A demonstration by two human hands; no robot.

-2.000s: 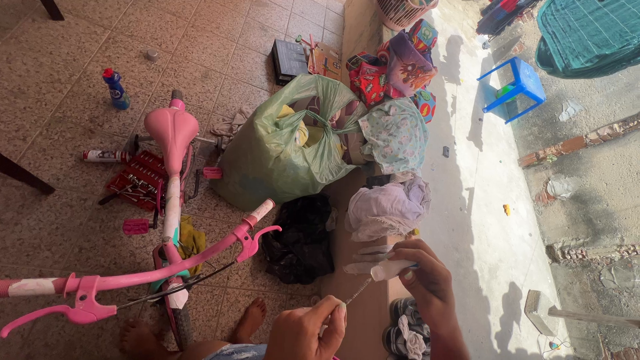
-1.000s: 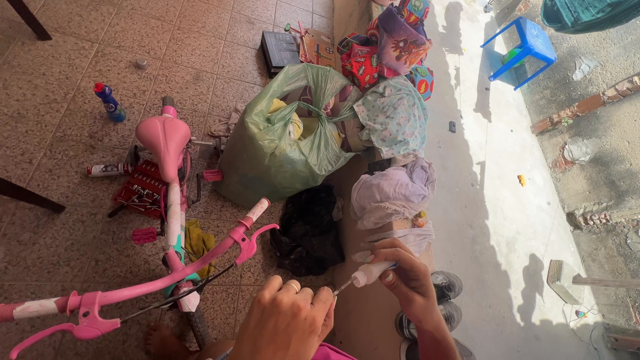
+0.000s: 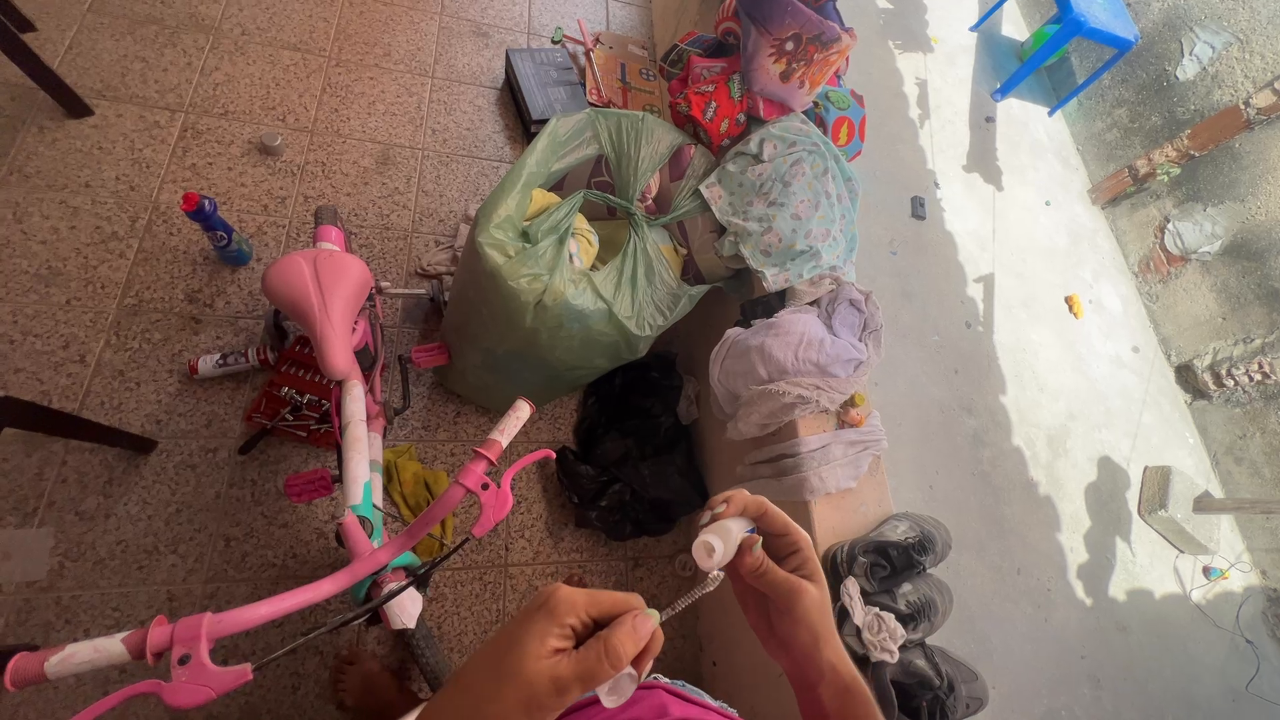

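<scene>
My left hand (image 3: 590, 640) pinches a thin metal spring (image 3: 692, 596) that points up to the right, and a small whitish plastic piece (image 3: 618, 688) shows under its fingers. To its right, my right hand (image 3: 775, 555) grips a small white plastic bottle (image 3: 722, 543), its open mouth tilted down to the left. The spring's tip lies just below that mouth, outside it. Left of both hands stands a pink child's bicycle, with its handlebar (image 3: 330, 590) nearest to me and its pink saddle (image 3: 318, 300) farther off.
A green plastic bag (image 3: 540, 320) of cloths and a black bag (image 3: 635, 450) lie ahead. Beside the bicycle are a red tool set (image 3: 295, 395), a spray can (image 3: 228, 362) and a blue bottle (image 3: 218, 230). Black shoes (image 3: 905, 600) and a greyish cloth (image 3: 800, 350) lie right, along the ledge.
The spring's tip was at the bottle's mouth one second ago and now shows apart from it, below. The bottle's mouth has turned more towards the camera.
</scene>
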